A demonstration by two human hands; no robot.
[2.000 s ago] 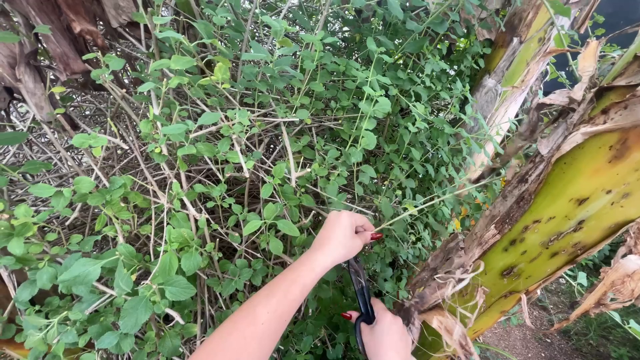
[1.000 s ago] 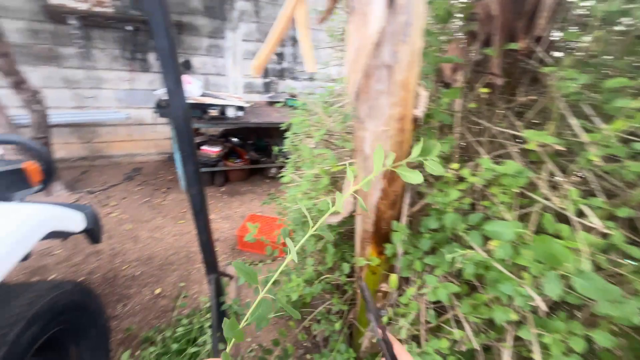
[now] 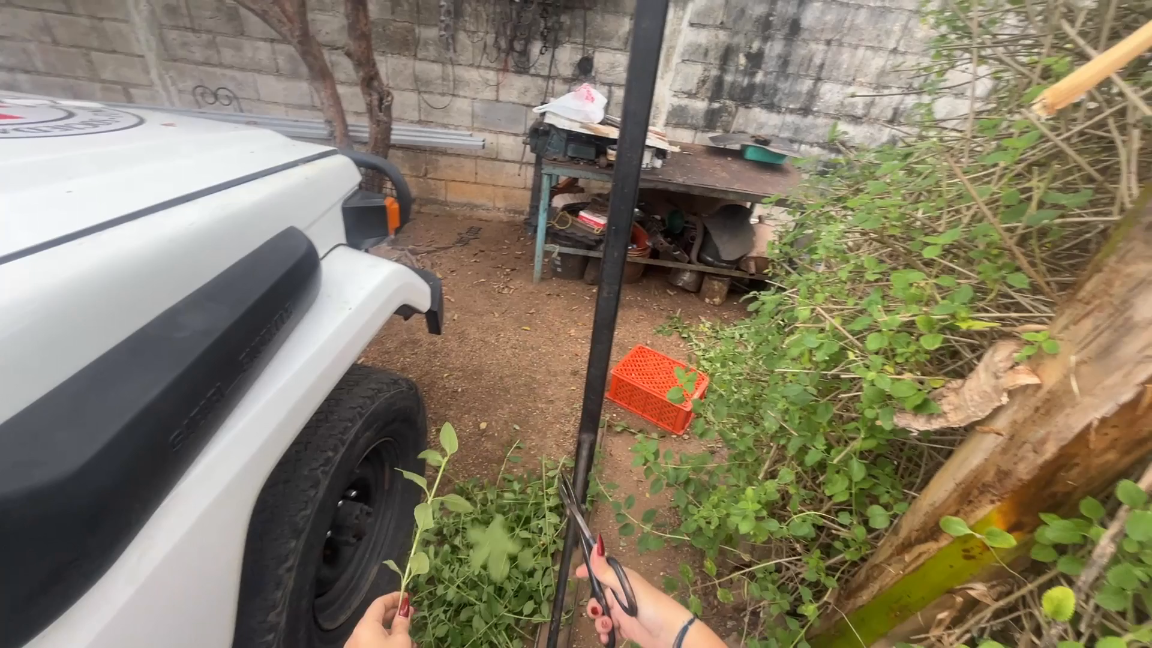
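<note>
At the bottom of the view my left hand [image 3: 385, 623] pinches the base of a leafy green stem [image 3: 421, 531], which stands upright from its fingers. My right hand [image 3: 630, 603] has its fingers in the handles of black-handled scissors [image 3: 585, 535]; the blades point up and slightly left, close to a black metal post [image 3: 616, 225]. Between and beyond the two hands, a heap of green leafy cuttings [image 3: 490, 549] lies on the ground beside the vehicle's tire. A dark band circles the right wrist.
A white vehicle [image 3: 297, 351] with a black tire [image 3: 360, 504] fills the left. An orange plastic crate [image 3: 650, 391] sits on the soil. Behind it is a cluttered workbench [image 3: 711, 171] by a block wall [image 3: 504, 117]. A dense shrub [image 3: 801, 450] and a thick plant trunk [image 3: 1017, 459] occupy the right.
The view has swung from the shrub to the vehicle and yard. My hands were at the shrub earlier, with the scissors in the right; the left now holds a stem over the cuttings' side.
</note>
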